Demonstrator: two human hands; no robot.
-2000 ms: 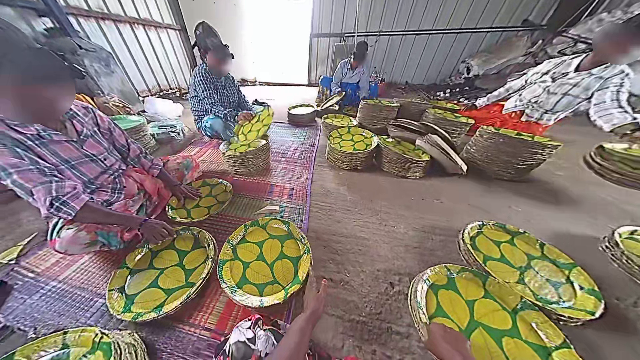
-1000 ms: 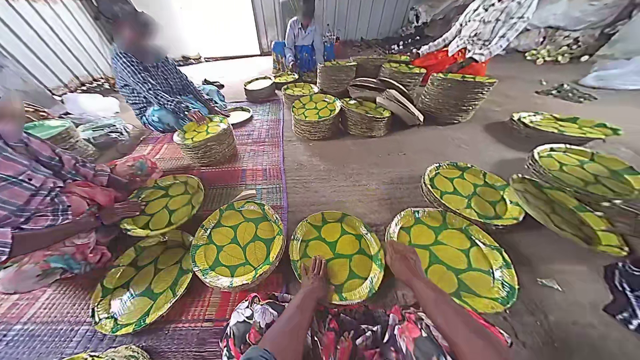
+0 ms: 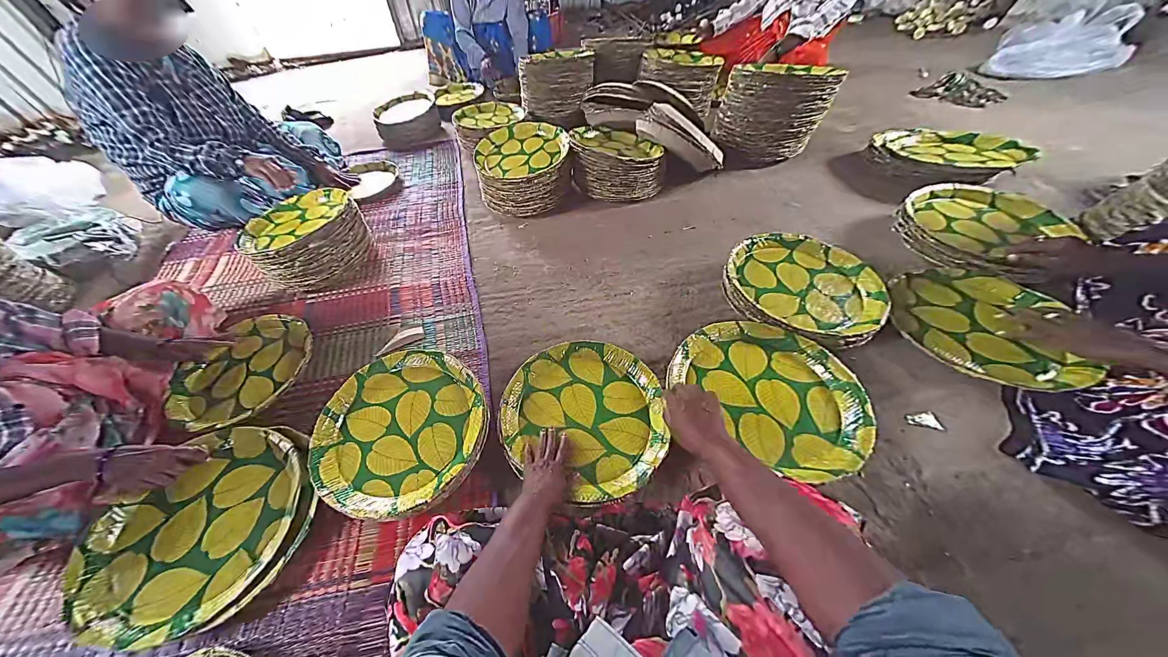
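Observation:
My left hand [image 3: 546, 465] lies with spread fingers on the lower left part of a round leaf-patterned plate [image 3: 598, 411] in front of my lap. My right hand [image 3: 698, 420] is closed on the left rim of another green and yellow plate [image 3: 776, 397], its fingertips hidden. To the left, on the mat's edge, lies a third leaf-patterned plate [image 3: 399, 433], which neither hand touches. Just behind the right plate stands a low stack of plates [image 3: 808, 287].
A co-worker's hand [image 3: 151, 470] rests by a large plate [image 3: 187, 538] at the left. Another co-worker's hands [image 3: 1040, 333] are at plates on the right. Tall plate stacks [image 3: 776, 114] stand ahead, beside a woven mat [image 3: 420, 237]. A plastic bag [image 3: 1063, 46] lies at back right.
My right hand has stayed at the rim of the right plate since the previous frame, and my left hand has stayed on the middle plate. The view has turned to the right since the oldest frame.

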